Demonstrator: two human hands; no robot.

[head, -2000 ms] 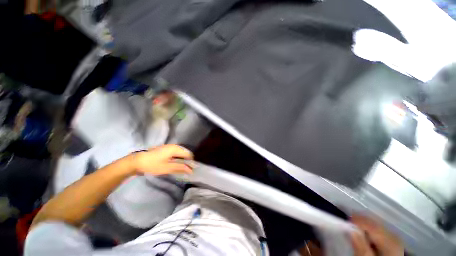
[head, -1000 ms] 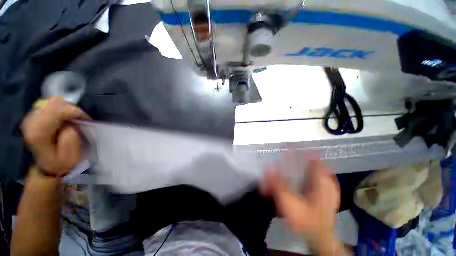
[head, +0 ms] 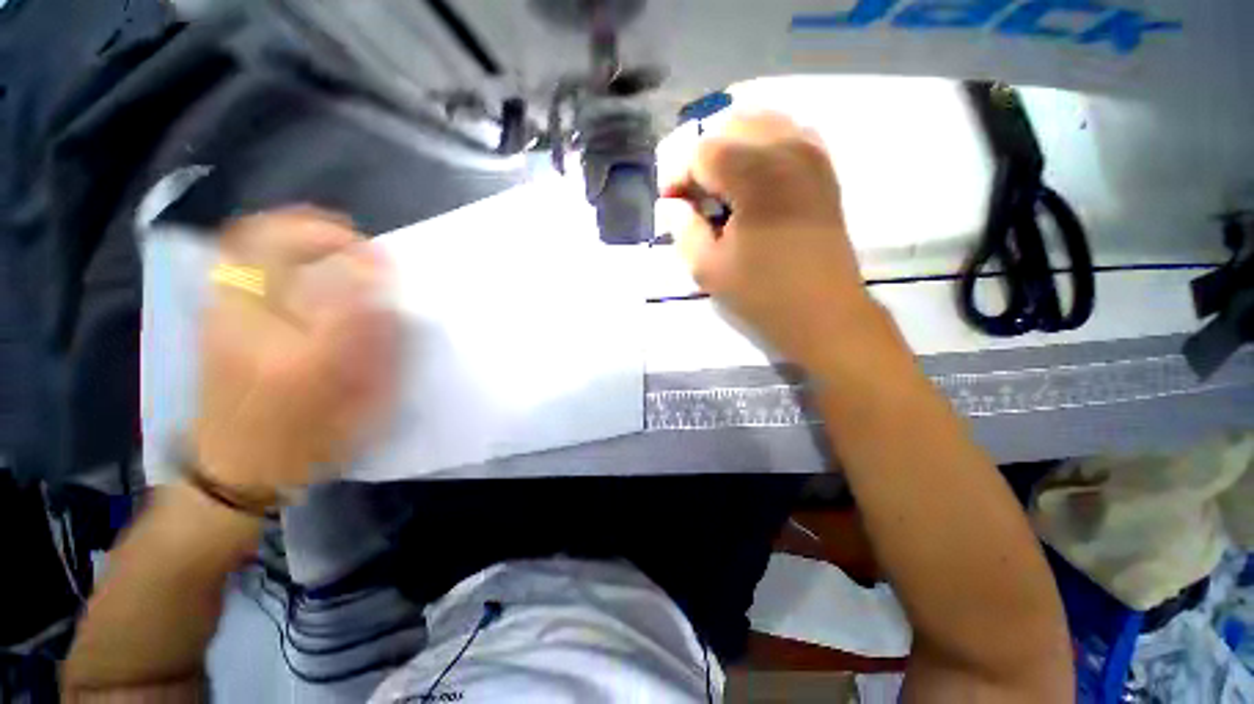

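The white-faced facing piece (head: 509,330) lies on the dark grey jacket panel (head: 413,172), left of and below the needle area. My left hand (head: 296,344) is blurred over the left part of the facing; whether it grips it is unclear. My right hand (head: 756,206) is just right of the presser foot area, fingers curled around a small dark object that I cannot identify. The white sewing machine head (head: 880,48) with blue lettering is above. A dark grey cylinder (head: 626,200) hides part of the needle area.
Black-handled shears (head: 1025,261) lie right of my right hand. Dark scraps (head: 1224,310) are at the table's right end. The grey ruler-marked edge (head: 1073,392) runs along the front. A beige cloth bundle (head: 1141,523) rests on a blue crate at lower right. Stacked grey pieces (head: 351,626) hang at lower left.
The facing has moved from in front of the table edge onto the panel beside the needle. My right hand has moved up to the needle area. My left hand has shifted right. The machine appears closer.
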